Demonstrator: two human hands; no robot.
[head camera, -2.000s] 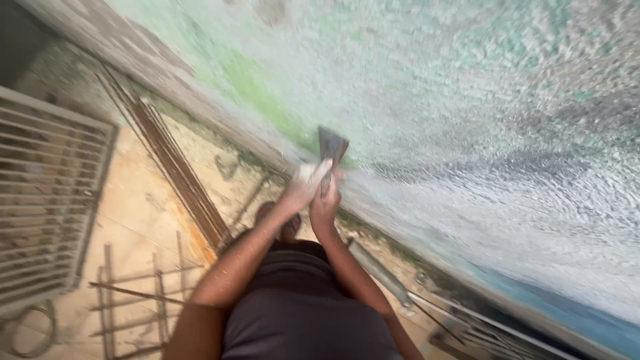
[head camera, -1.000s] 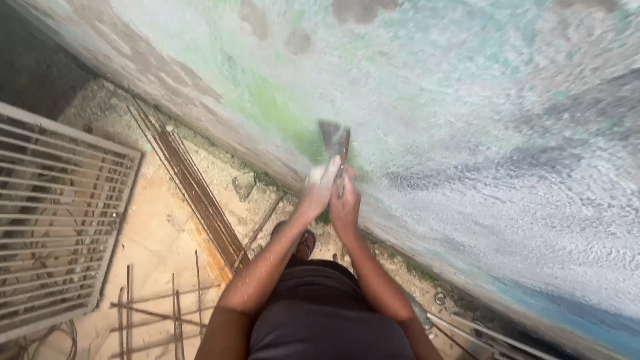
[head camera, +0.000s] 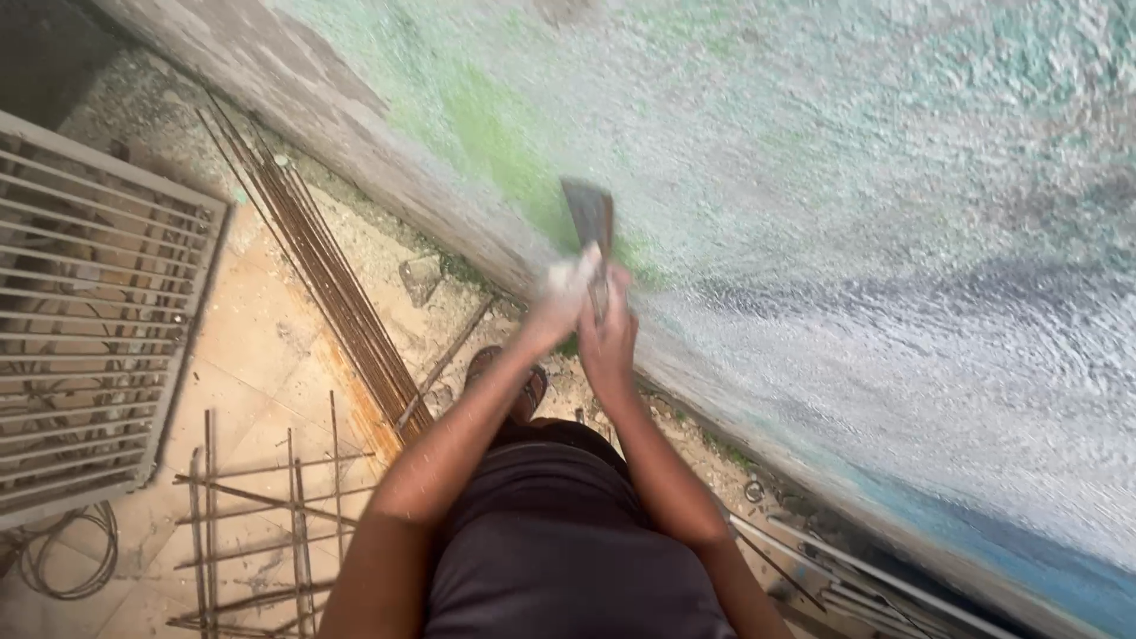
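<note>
A scraper with a wide, flared metal blade (head camera: 589, 211) is held in front of me, its blade over the green patch of a painted, rough-textured wall (head camera: 799, 177). My right hand (head camera: 608, 342) is closed around the scraper's handle. Beside it my left hand (head camera: 566, 297), pale with dust and blurred, grips the same tool near the base of the blade. Whether the blade's edge touches the wall cannot be told.
Rusty steel rods (head camera: 324, 275) lie along the wall's foot. A metal grille (head camera: 89, 328) stands at left, above coiled wire (head camera: 67, 555). Crossed rebar (head camera: 266, 524) lies on the tiled floor. Pipes (head camera: 870, 577) lie at lower right. Sandalled feet (head camera: 506, 377) stand near the wall.
Both hands stay on the scraper against the wall throughout. The view shifts slightly; nothing else has plainly changed.
</note>
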